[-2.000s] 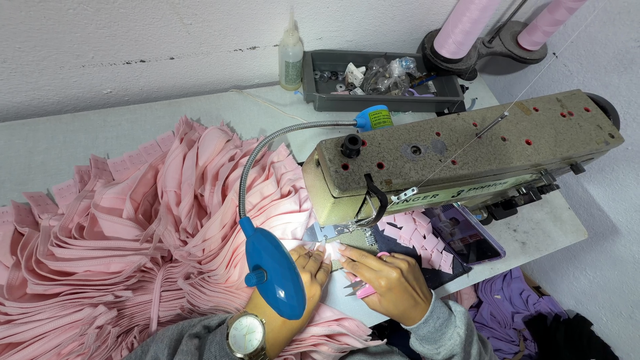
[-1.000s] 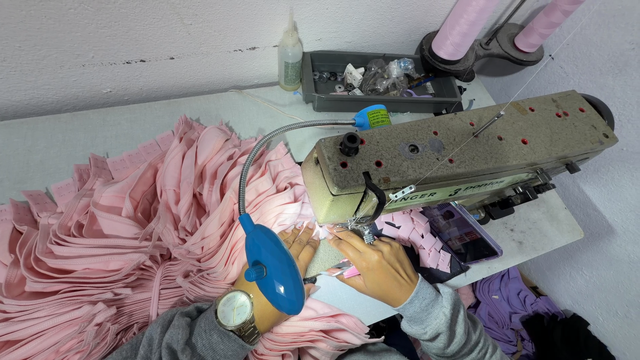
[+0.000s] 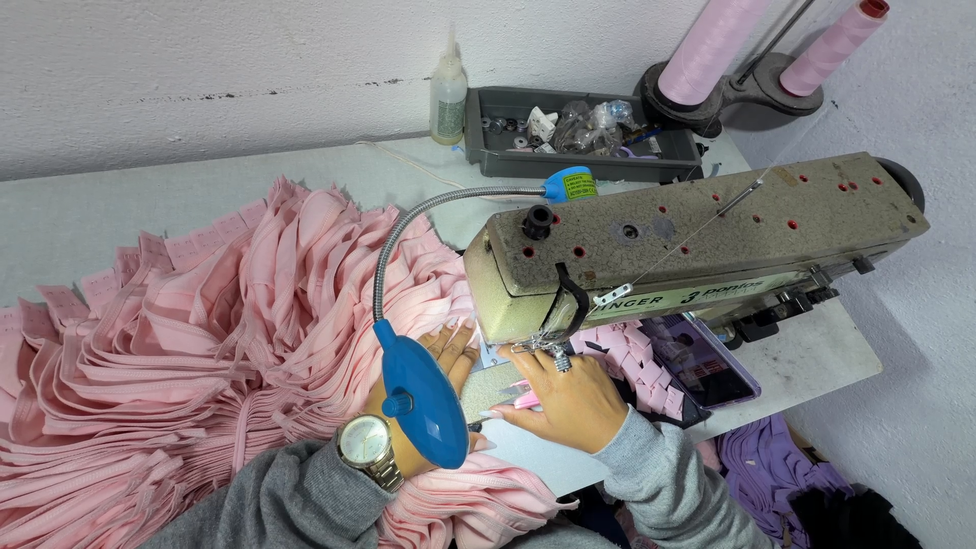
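Observation:
A Singer sewing machine [image 3: 686, 229] stands at the right, its needle area partly hidden. My left hand [image 3: 450, 358], wearing a watch, rests flat on pink fabric left of the needle area, partly covered by the blue lamp head [image 3: 423, 393]. My right hand [image 3: 576, 393] holds small pink-handled thread snips [image 3: 528, 399] under the palm, with its fingertips by the presser foot. A large heap of pink garment pieces with hook-and-eye tabs [image 3: 282, 305] spreads over the left of the table. Small pink tabs [image 3: 633, 358] lie right of the needle area.
A grey tray [image 3: 579, 165] with bobbins and plastic bags stands behind the machine, beside a squeeze bottle [image 3: 447, 103]. Pink thread cones [image 3: 709, 53] rise at the back right. A phone [image 3: 701, 362] lies under the machine arm. Purple fabric [image 3: 770, 473] is at the lower right.
Two seconds ago my right hand was lower, with the snips showing beside it; it has moved up to the presser foot. My left hand has shifted slightly left from the needle area.

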